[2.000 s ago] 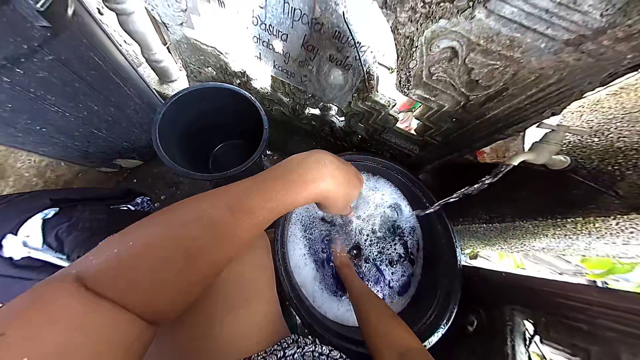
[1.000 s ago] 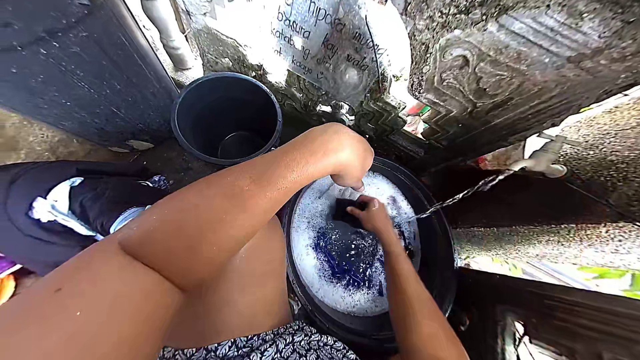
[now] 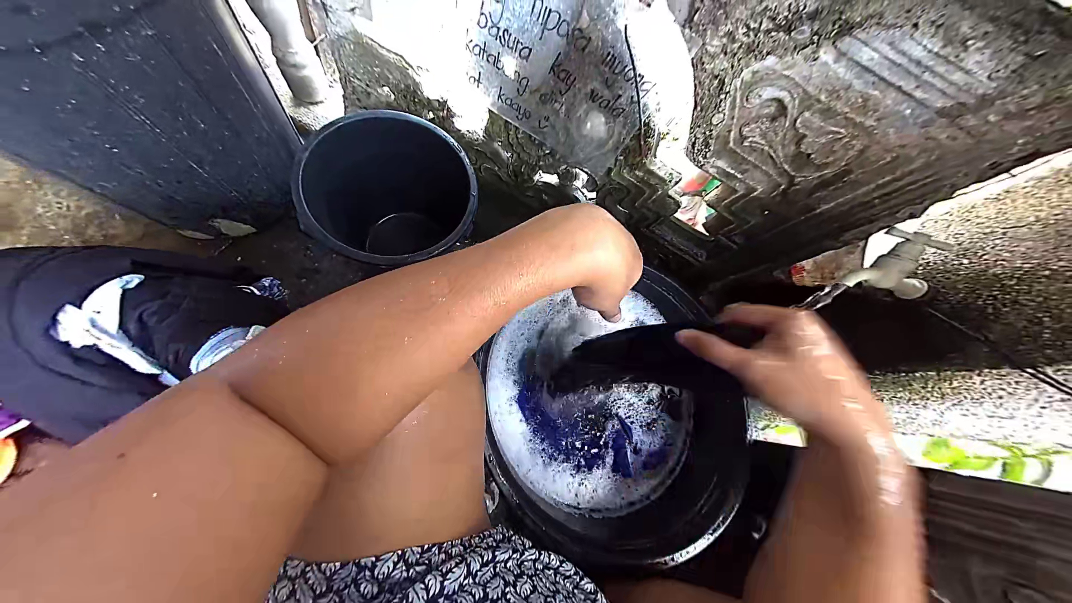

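Observation:
A round black basin holds sudsy water with dark blue cloth in it. My right hand grips a wet black cloth at the basin's right rim, its other end trailing into the suds. My left hand is bent down over the far side of the basin, beside the cloth; its fingers are mostly hidden, so its hold cannot be told. At the right, water comes from a plastic faucet, its stream mostly hidden behind my right hand.
An open dark bucket stands beyond my left forearm. A large dark container is at the upper left. Dark clothes lie at the left. A carved concrete wall and a sheet with handwriting border the far side.
My right hand has moved from over the suds to the basin's right rim, drawing the black cloth up and out to the right. My left hand stays over the far side.

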